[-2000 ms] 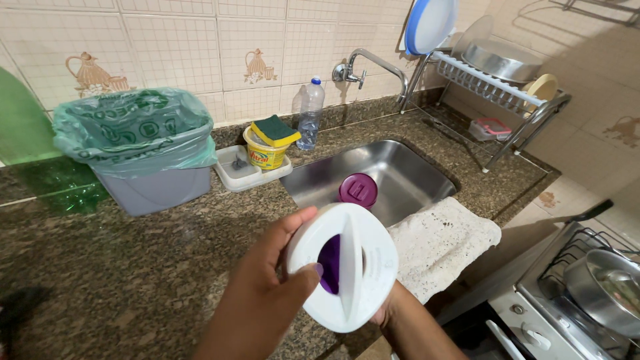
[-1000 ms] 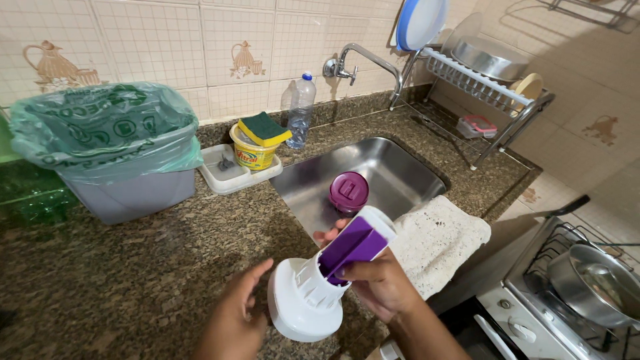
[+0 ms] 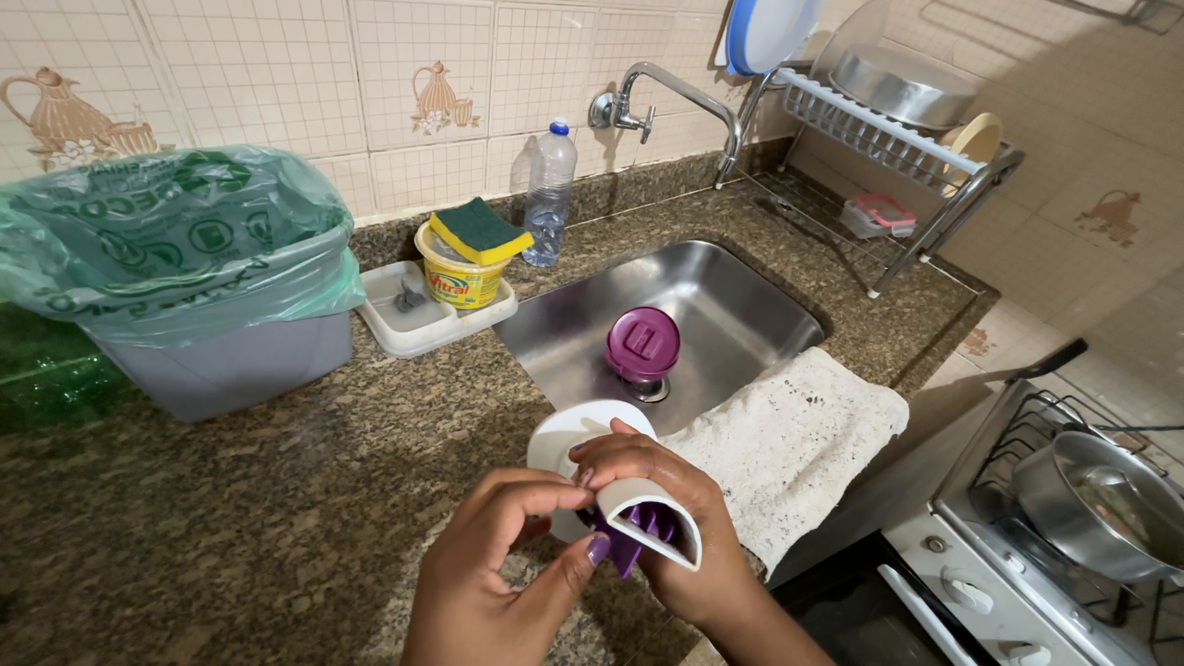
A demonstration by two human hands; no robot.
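Observation:
My right hand [image 3: 671, 518] grips a white and purple plastic kitchen device [image 3: 652, 527], its half-round hollow end turned up toward me and purple fins showing inside. The wide white round base points away, toward the sink. My left hand [image 3: 518, 555] touches the purple part with thumb and fingertips; whether it bears any of the weight I cannot tell. Beyond my hands a purple lidded container [image 3: 644, 342] stands in the steel sink [image 3: 740, 305] by the drain. A white speckled cloth [image 3: 795, 444] drapes over the counter edge, right of my right hand.
A bin with a green bag [image 3: 222, 361] stands left. Behind are a white tray [image 3: 398, 338], a yellow tub [image 3: 458, 282] with a sponge [image 3: 481, 231], a plastic bottle [image 3: 550, 194] and a faucet [image 3: 684, 88]. A dish rack [image 3: 879, 129] and a stove with a pot [image 3: 1101, 509] are right.
The device has been turned over: its round base faced me two seconds ago, and now its half-round end does. My left hand was off it one second ago and now touches it.

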